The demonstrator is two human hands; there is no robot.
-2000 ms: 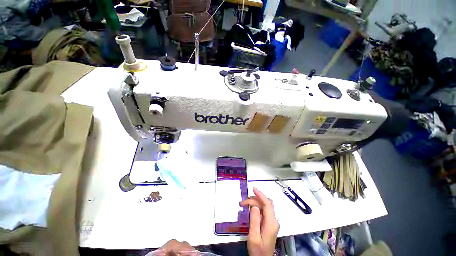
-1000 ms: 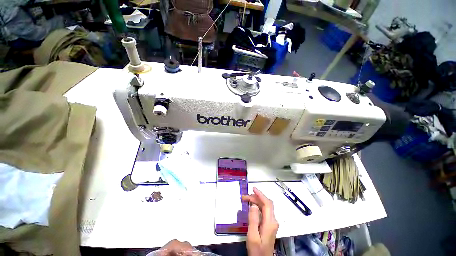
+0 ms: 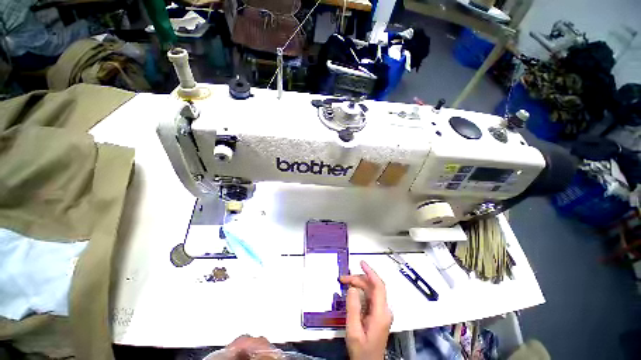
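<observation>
A smartphone [image 3: 325, 281] with a purple and white lit screen lies flat on the white table under the machine arm. My right hand [image 3: 368, 309] is at its right edge, a fingertip at the screen, fingers apart and holding nothing. My left hand [image 3: 247, 347] is mostly cut off by the bottom edge; clear plastic shows beside it, and what it holds cannot be made out. The white lockstitch machine [image 3: 281, 151] with "brother" lettering stands behind the phone. A light blue and white crumpled piece, perhaps a mask [image 3: 242, 242], lies beside the needle area.
Khaki cloth [image 3: 63, 169] with a pale piece [image 3: 35, 278] covers the left. Black-handled snips [image 3: 417, 280] lie right of the phone. Cut strips [image 3: 485, 249] lie under the handwheel end. Small brown bits [image 3: 218, 275] lie left of the phone. A tub [image 3: 509, 330] stands below the right edge.
The phone's screen content has changed slightly. My right hand has stayed at the phone's right edge, its fingers shifted slightly. The bit of my left hand in view has barely moved.
</observation>
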